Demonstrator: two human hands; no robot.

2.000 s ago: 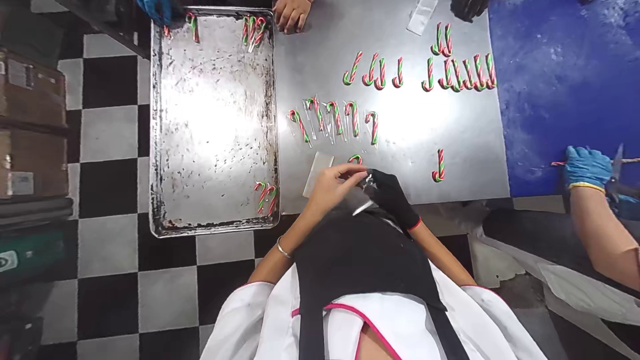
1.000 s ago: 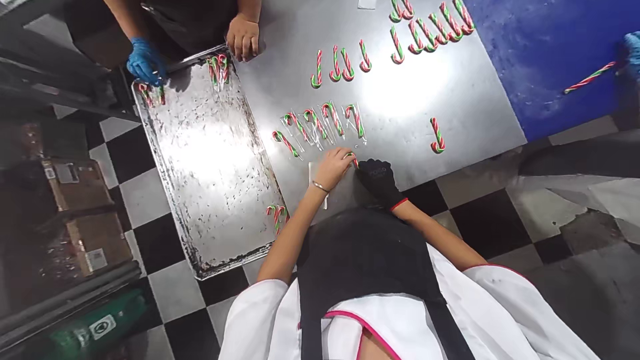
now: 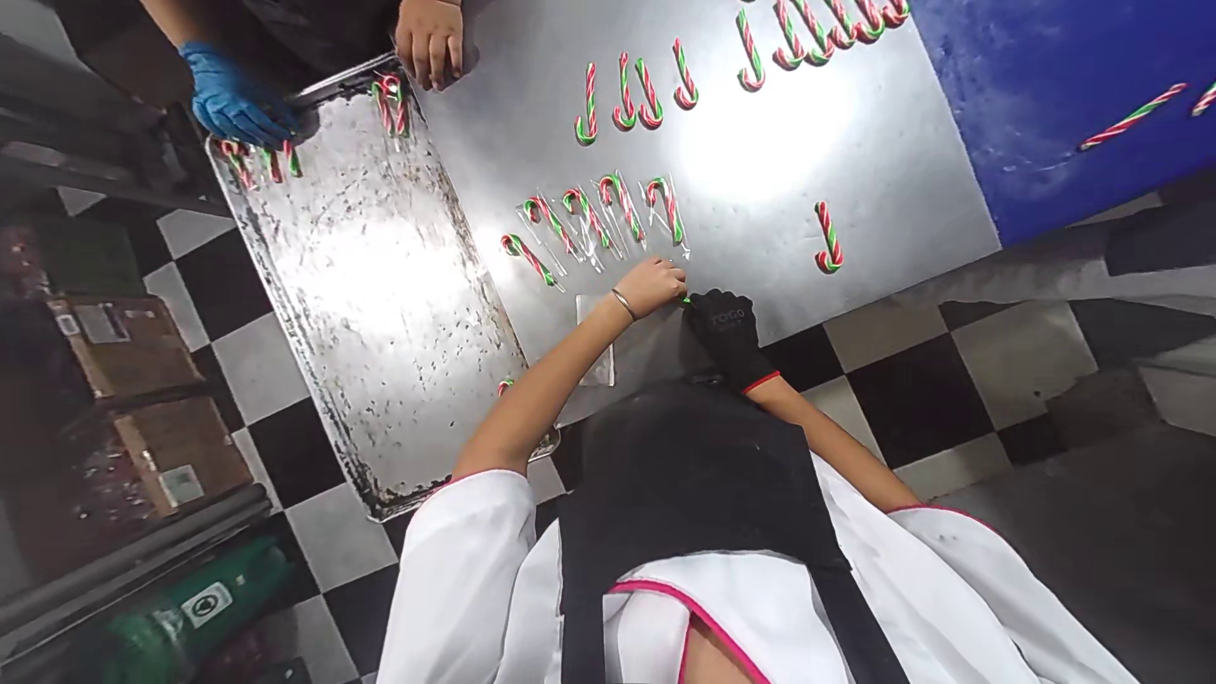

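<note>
My bare left hand (image 3: 654, 287) and my right hand (image 3: 724, 328) in a black glove come close together over the near edge of the metal table. Between their fingertips shows a small green bit of a candy cane (image 3: 685, 300); the rest of it is hidden. Just beyond my hands lie several candy canes in clear wrappers (image 3: 622, 207). A single unwrapped candy cane (image 3: 829, 239) lies to the right. Under my left forearm is a stack of clear plastic bags (image 3: 598, 366).
A worn metal tray (image 3: 366, 313) with candy canes stands at the left. Another person's blue-gloved hand (image 3: 237, 100) and bare hand (image 3: 430, 43) are at its far end. More unwrapped candy canes (image 3: 748, 52) lie farther back. A blue surface (image 3: 1054, 95) adjoins the table's right side.
The view has turned and shifted. My two hands stay together at the near edge. The other person's gloved hand has added to the candy canes at the tray's far left corner.
</note>
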